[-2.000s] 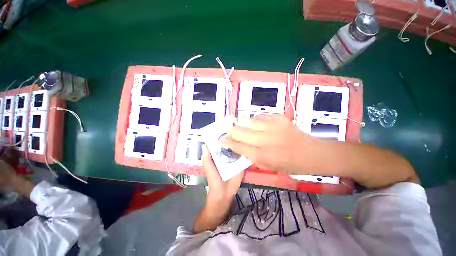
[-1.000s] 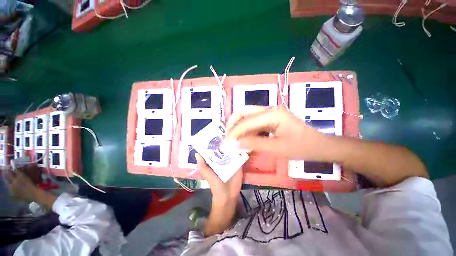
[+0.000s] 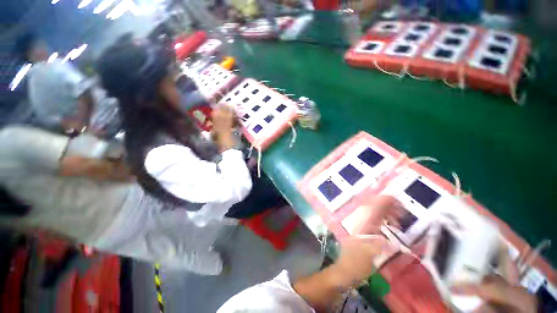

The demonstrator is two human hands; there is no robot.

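Note:
A pink foam tray [image 3: 406, 284] lies at the lower right, with white cameras, dark screens up, in its columns. My left hand [image 3: 360, 241] is over the tray's near side, beside a thin white cord [image 3: 397, 239]; whether its fingers grip the cord is unclear. My right hand [image 3: 498, 290], blurred and partly cut off at the lower right, holds a blurred white camera [image 3: 473, 244] above the tray. The camera's dark screen side shows at its left. No wiping cloth can be made out.
A person in a white top [image 3: 204, 174] sits to the left, hands at another camera tray [image 3: 259, 113]. A bottle [image 3: 307, 114] stands beside that tray. A further camera tray [image 3: 440, 52] lies across the green bench [image 3: 342, 104]. More people are at far left.
The view has swung left and up, showing the line and co-workers. My hands, together on one camera before, are now apart, and the camera is at my right hand.

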